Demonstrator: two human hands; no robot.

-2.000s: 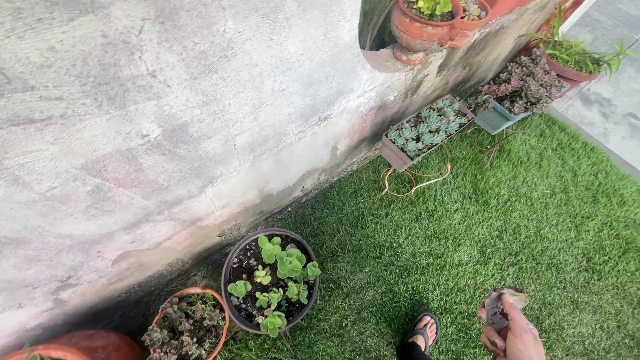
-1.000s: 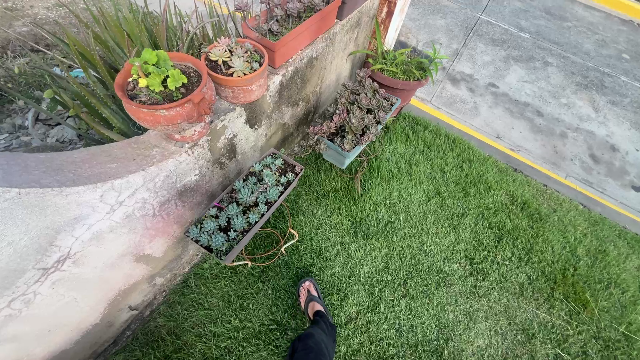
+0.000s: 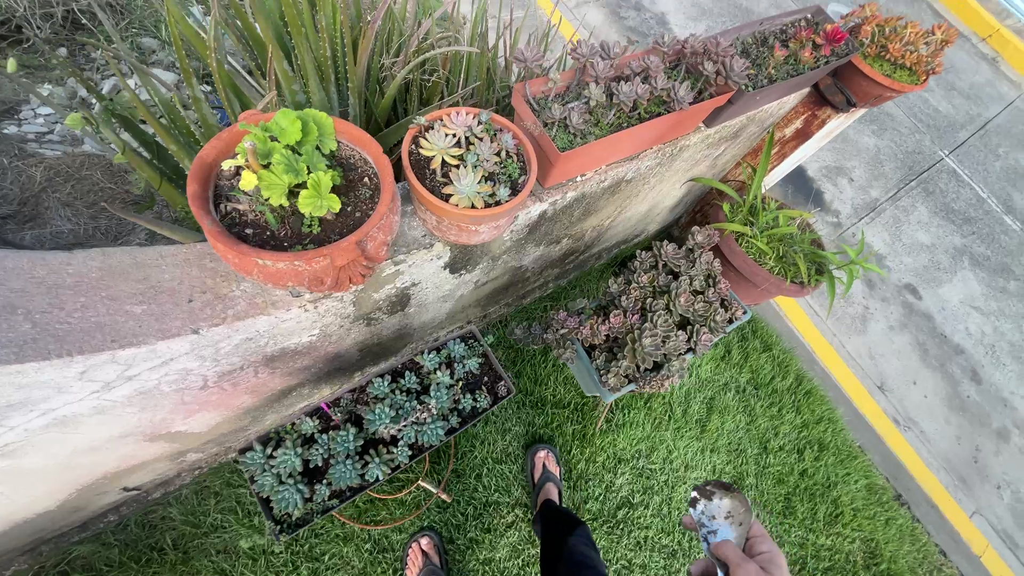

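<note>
My right hand (image 3: 744,552) is at the bottom right, its fingers closed on a soil-smeared metal scoop or trowel (image 3: 720,512) whose rounded blade points up. Below the tool lies only grass. My left hand is out of view. Ahead of my feet, a rectangular planter of blue-green succulents (image 3: 376,424) rests along the wall's base. A terracotta pot with a bright green leafy plant (image 3: 296,272) and a smaller terracotta pot of rosette succulents (image 3: 472,220) stand on the wall top.
The weathered wall (image 3: 200,368) runs diagonally upward to the right. Also about are a pale blue-green planter (image 3: 592,372), a reddish pot with a grassy plant (image 3: 744,272), a long terracotta planter (image 3: 616,144), orange tubing (image 3: 400,524) on the grass and a yellow-edged curb (image 3: 864,392).
The view has moved along the wall and closer to the wall-top pots. My right hand with the tool, out of view one second ago, shows again at the bottom right.
</note>
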